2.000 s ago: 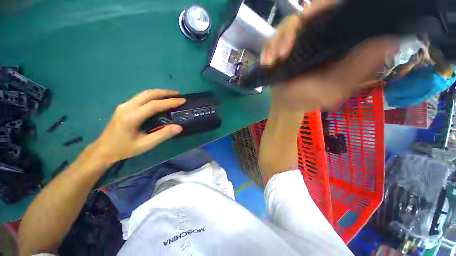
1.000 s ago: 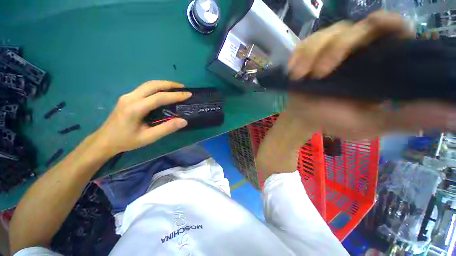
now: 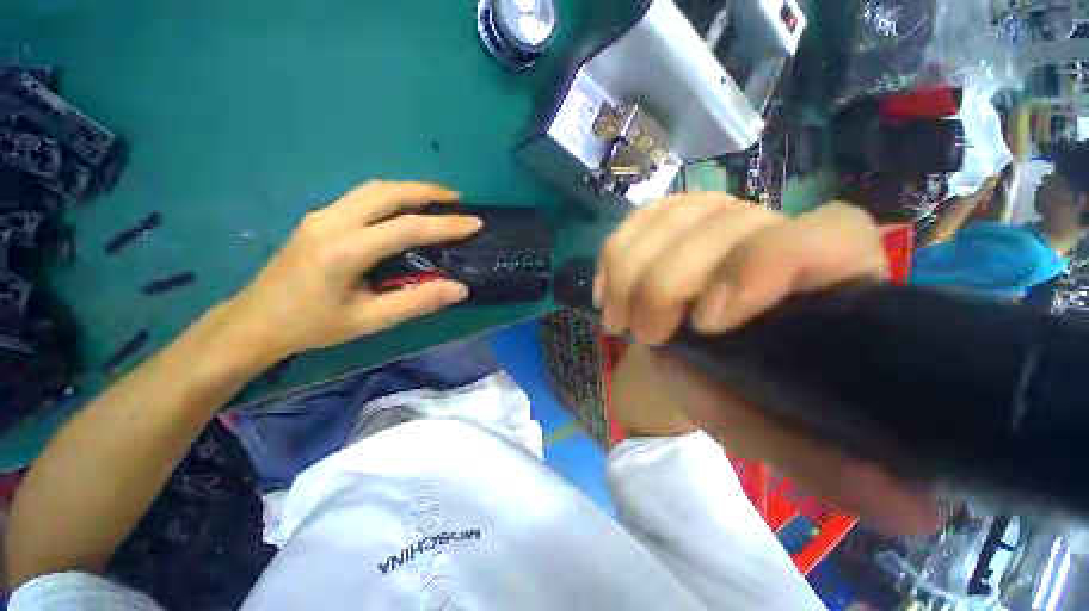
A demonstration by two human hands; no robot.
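A black speaker housing (image 3: pixel 514 257) lies on the green bench, its control panel strip facing up and some red showing at its left end. My left hand (image 3: pixel 370 257) holds the housing's left end, thumb and fingers on either side. My right hand (image 3: pixel 728 269) is wrapped around the electric screwdriver (image 3: pixel 884 370), a long black tool that looms near the camera. The tool's tip end is at the right end of the housing; whether it touches cannot be told. The screw feeder (image 3: pixel 651 90) stands behind, its metal outlet facing the housing.
A pile of black panels (image 3: pixel 42 155) lies at the left, with several thin black strips (image 3: pixel 167 283) beside it. A round silver-white object (image 3: pixel 521 24) sits by the feeder. A red crate (image 3: pixel 764 483) is at the bench edge. A person in blue (image 3: pixel 997 257) is at the right.
The right hand and screwdriver have moved from the feeder's outlet down to the housing's right end. The left hand still holds the housing. The view has shifted slightly.
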